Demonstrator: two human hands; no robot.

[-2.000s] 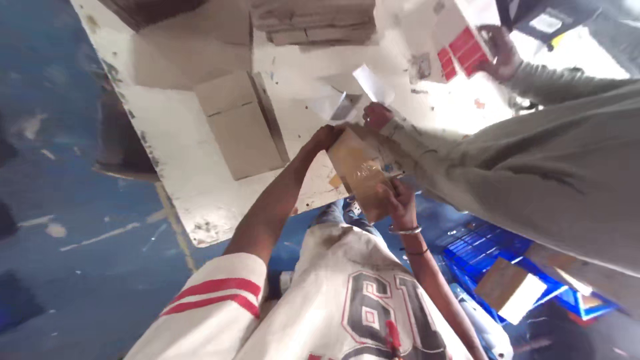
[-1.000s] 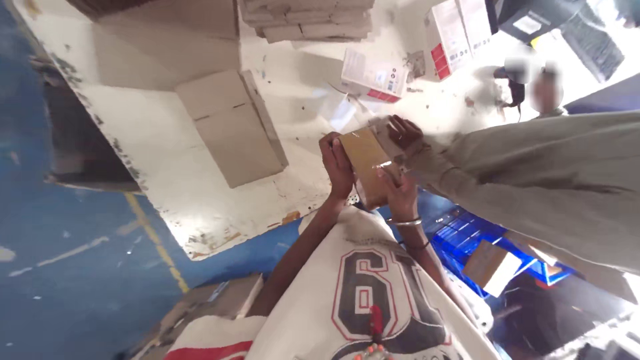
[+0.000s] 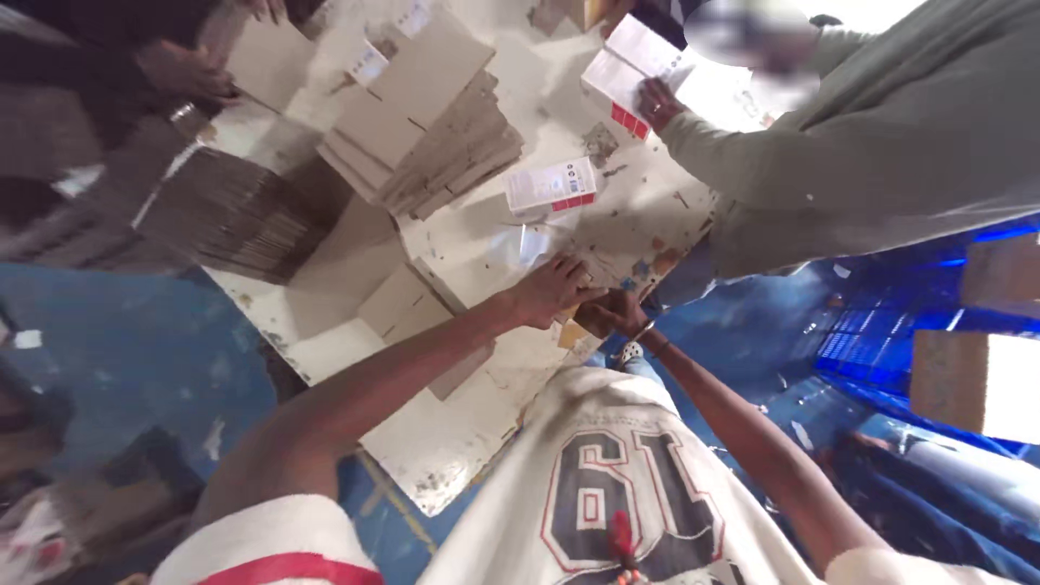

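At the table's near edge my left hand (image 3: 548, 294) reaches across to my right hand (image 3: 616, 313), and the two meet over a small brown cardboard box (image 3: 595, 319). My right hand grips the box, which is mostly hidden by the fingers. Whether my left hand holds it too is unclear. A scrap of clear plastic (image 3: 532, 244) lies just beyond my left hand. Past it rests a white and red printed box (image 3: 551, 185). A flat piece of cardboard (image 3: 406, 301) lies under and beyond my left forearm.
Stacked flat cardboard (image 3: 455, 146) and a bundle of dark cardboard sheets (image 3: 236, 215) cover the far and left parts of the worn white table (image 3: 406, 479). At right, a co-worker's hand (image 3: 656, 101) touches a white box (image 3: 626, 73). Blue crates (image 3: 869, 349) stand on the right. Another person's hands are at upper left.
The view has turned and shifted considerably. My left hand has moved over toward my right. The co-worker's hand, near my box a second ago, now rests on a white box farther off.
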